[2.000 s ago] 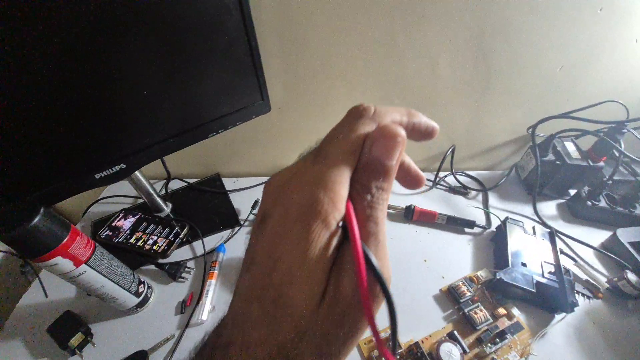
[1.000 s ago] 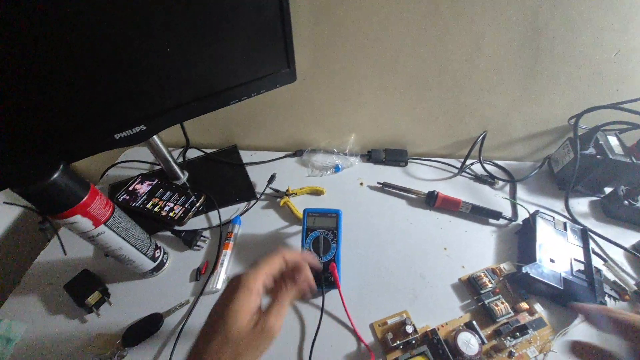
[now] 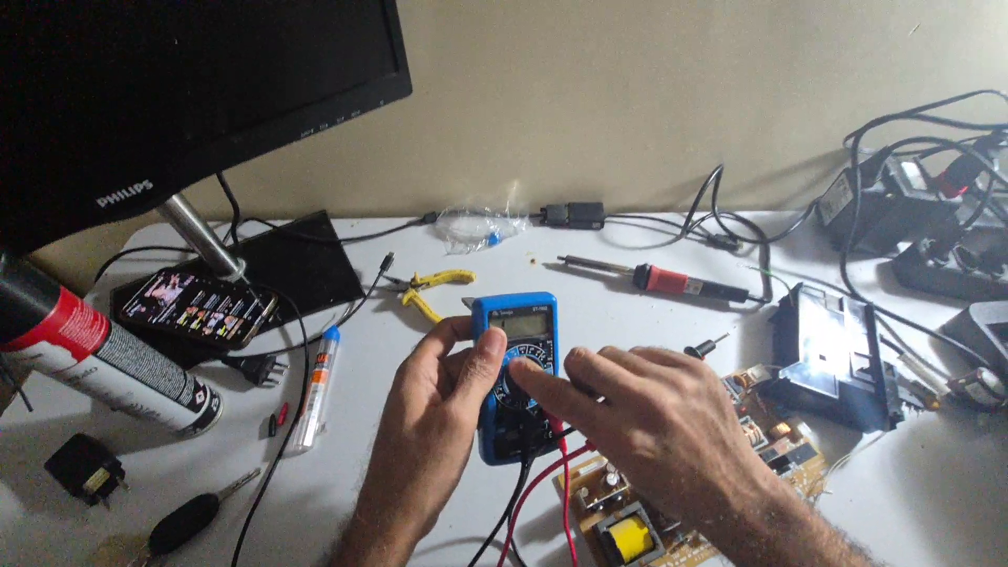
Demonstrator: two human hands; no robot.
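My left hand (image 3: pixel 441 409) grips a blue digital multimeter (image 3: pixel 516 315) by its left side, thumb beside the display. On the meter's rotary dial rest the fingertips of my right hand (image 3: pixel 646 409). A red test lead (image 3: pixel 565 496) and a black test lead (image 3: pixel 520 488) run down from the meter's lower end. One black probe (image 3: pixel 706 346) shows beyond my right hand, its tip pointing up and right. Beneath my right forearm lies a brown circuit board (image 3: pixel 587 512) with a yellow transformer (image 3: pixel 630 539), partly hidden.
Yellow-handled pliers (image 3: pixel 421 303) and a soldering iron (image 3: pixel 677 285) lie behind the meter. At the left are a monitor (image 3: pixel 197 94), a lit phone (image 3: pixel 197 307), a spray can (image 3: pixel 110 362), a solder tube (image 3: pixel 319 394) and a black adapter (image 3: pixel 87 468). A black plastic housing (image 3: pixel 835 362) and cables sit right.
The multimeter lay on the table one second ago; my left hand now holds it. My right hand has come in from the right edge onto the dial.
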